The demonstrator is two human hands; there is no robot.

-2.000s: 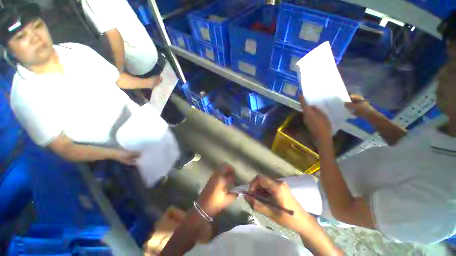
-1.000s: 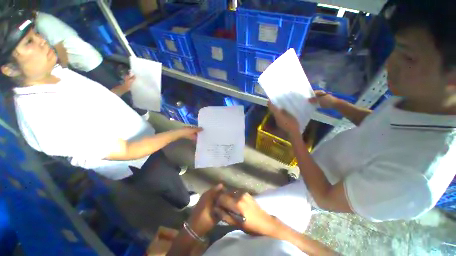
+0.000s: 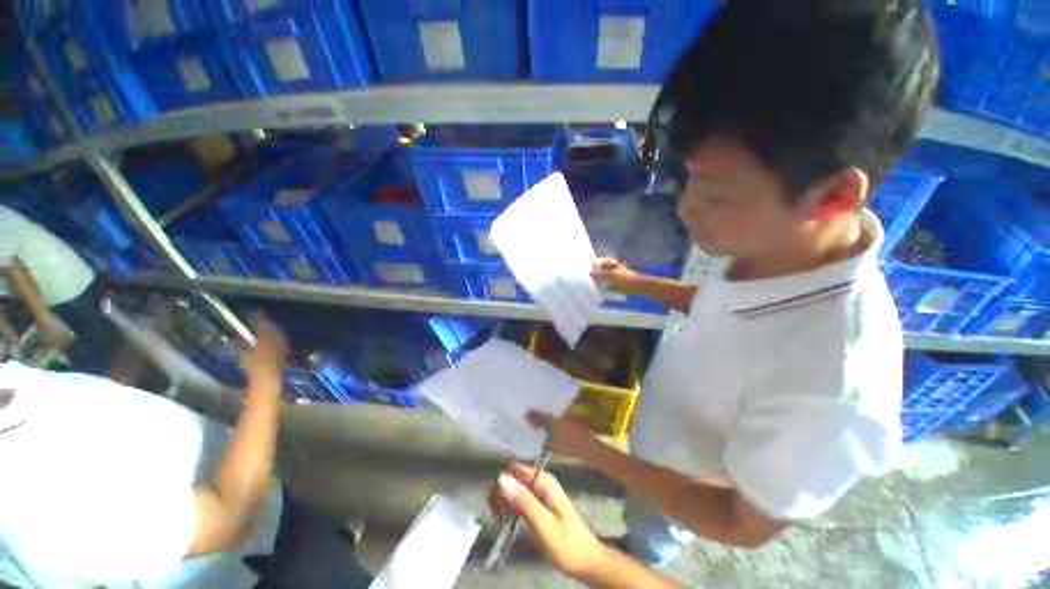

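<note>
My right hand (image 3: 550, 518) is at the bottom centre with a thin silvery pen (image 3: 503, 543) in its fingers. A white sheet (image 3: 432, 550) lies just left of it, cut off by the bottom edge; what holds it is hidden. My left hand is not in view. Ahead, a person at the right holds a white list sheet (image 3: 497, 395) with printed marks in one hand and another white sheet (image 3: 547, 253) upright in the other.
Blue bins (image 3: 481, 178) with white labels stand on grey shelf beams (image 3: 380, 301). A yellow crate (image 3: 605, 405) is on the floor below. A person in a white shirt (image 3: 98, 483) is at the left with a raised forearm; another person (image 3: 40, 259) is behind. Concrete floor (image 3: 760, 564) shows.
The view has turned right. The sheet held out by the left person is now with the right person. My hands have parted; my left hand has left the picture. A sheet has appeared at the bottom.
</note>
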